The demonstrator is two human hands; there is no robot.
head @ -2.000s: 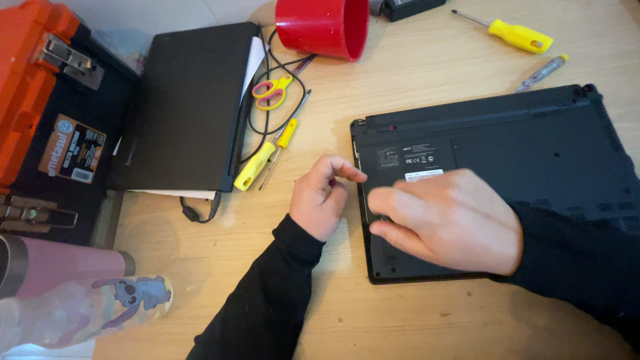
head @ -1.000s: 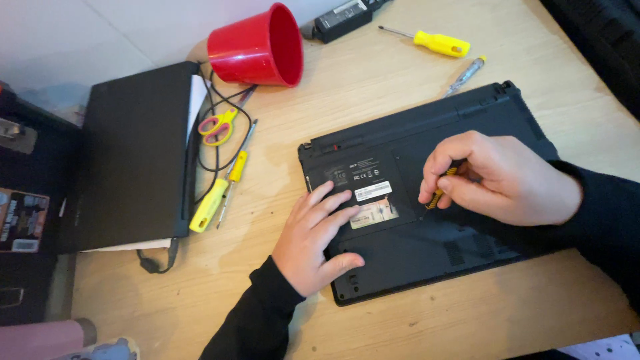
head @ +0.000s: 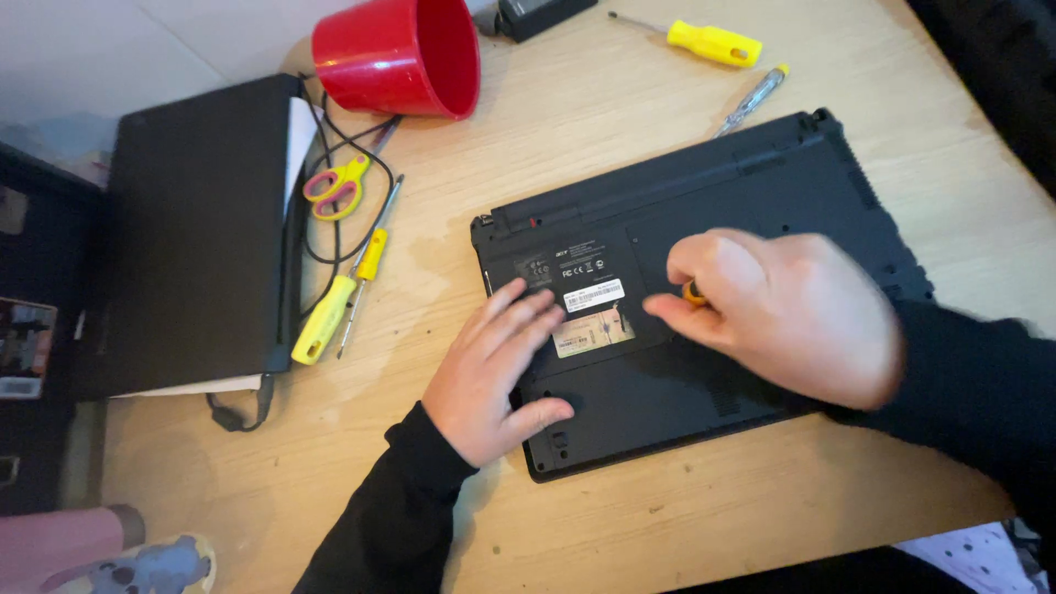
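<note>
A black Acer laptop [head: 610, 404] lies upside down on the wooden table, its underside with labels facing up. My left hand [head: 503, 371] rests spread on its left part, fingertips beside the white label, holding nothing. Over the middle of the underside, my right hand [head: 784, 305] is closed around a small screwdriver with a yellow-orange handle [head: 695, 294]. Its shaft and tip are hidden by the hand, so contact with a screw cannot be seen. The right hand is slightly blurred.
A closed black laptop [head: 198, 231] lies on papers at left, beside a cable, scissors [head: 338, 188] and yellow-handled screwdrivers [head: 323, 320]. Behind are a red plastic cup [head: 388, 58], a black power adapter [head: 544, 12], another yellow screwdriver [head: 714, 43] and a clear-handled screwdriver [head: 752, 101].
Two seconds ago both hands were at the laptop's left side; my left hand now lies flat there and my right is over the middle. The view has shifted.
</note>
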